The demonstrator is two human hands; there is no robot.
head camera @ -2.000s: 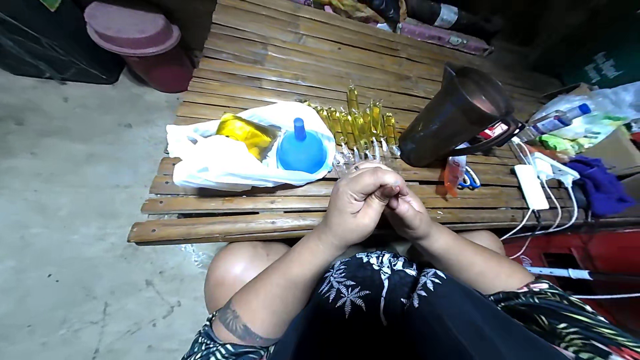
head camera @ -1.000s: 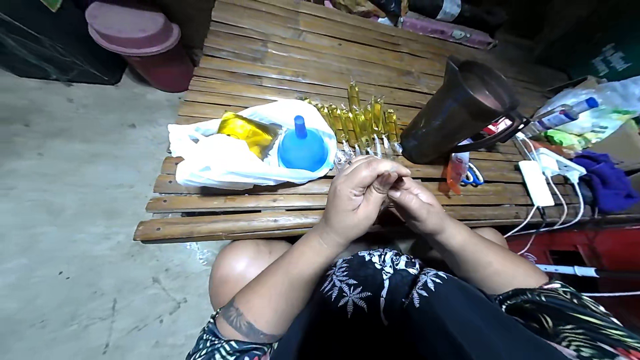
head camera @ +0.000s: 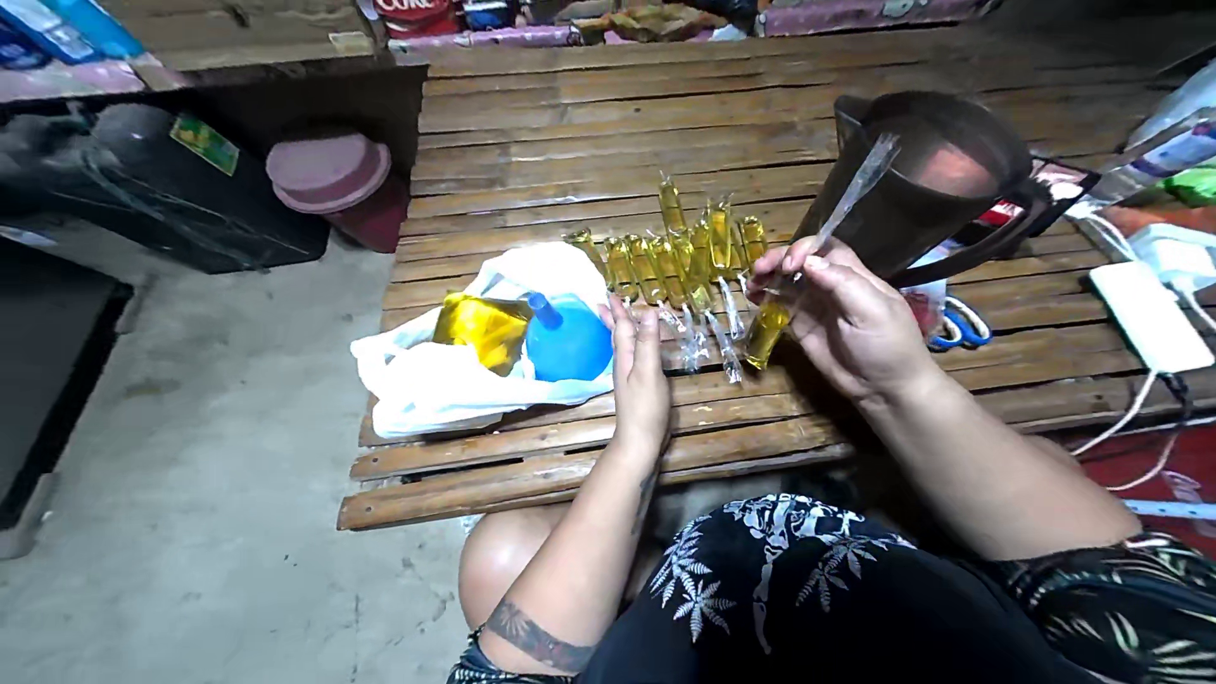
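Observation:
My right hand point(head camera: 845, 313) pinches the twisted neck of a small clear plastic bag of yellow liquid point(head camera: 768, 328); its filled end hangs down and the loose plastic points up. My left hand point(head camera: 641, 370) holds nothing, its fingers straight beside a blue plastic funnel point(head camera: 570, 340). The funnel and a yellow pouch point(head camera: 483, 331) lie on a white plastic bag point(head camera: 432, 385). Several tied bags of yellow liquid point(head camera: 665, 266) lie in a cluster beyond my hands, on the bamboo slat table point(head camera: 608, 114).
A dark plastic pitcher point(head camera: 869, 190) stands right of the cluster. Scissors with blue handles point(head camera: 961, 325) lie below it. A white power strip point(head camera: 1151, 318) with cords is at the right. A pink lidded bin point(head camera: 332, 176) stands on the floor at the left, beside the table.
My hands, together before, are now apart. The right one has lifted a filled bag up and to the right; the left is by the funnel. The view has shifted, showing more beyond the table.

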